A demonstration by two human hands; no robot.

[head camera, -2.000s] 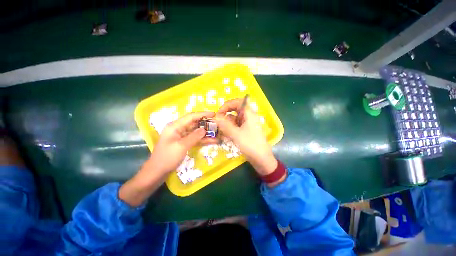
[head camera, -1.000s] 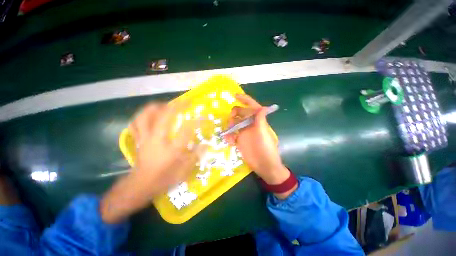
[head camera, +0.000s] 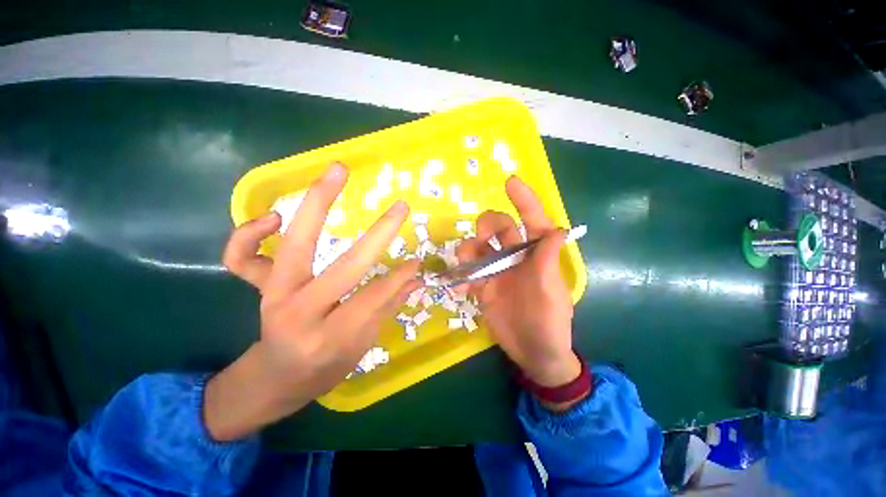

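Observation:
My left hand (head camera: 316, 301) is over the left half of the yellow tray (head camera: 340, 396), palm down with fingers spread; I see nothing held in it. My right hand (head camera: 529, 291) holds silver tweezers (head camera: 510, 254) between thumb and fingers over the tray's right side. The tweezer tips point left, close to my left fingertips, above loose white pieces (head camera: 457, 301). Whether the tips grip a piece is too small to tell. More white pieces lie across the tray, partly hidden by both hands. A dark red band is on my right wrist.
Electronic modules (head camera: 326, 19) lie on the green belt beyond the white rail (head camera: 243, 60). At the right are a green-rimmed solder spool (head camera: 777, 243), a component tray (head camera: 826, 291) and a metal cylinder (head camera: 800, 390). A metal post (head camera: 826, 144) stands at upper right.
Two seconds ago my left hand held a module over the tray; it is now out of that hand. My left fingers have spread, and the tweezers have lowered toward the white pieces.

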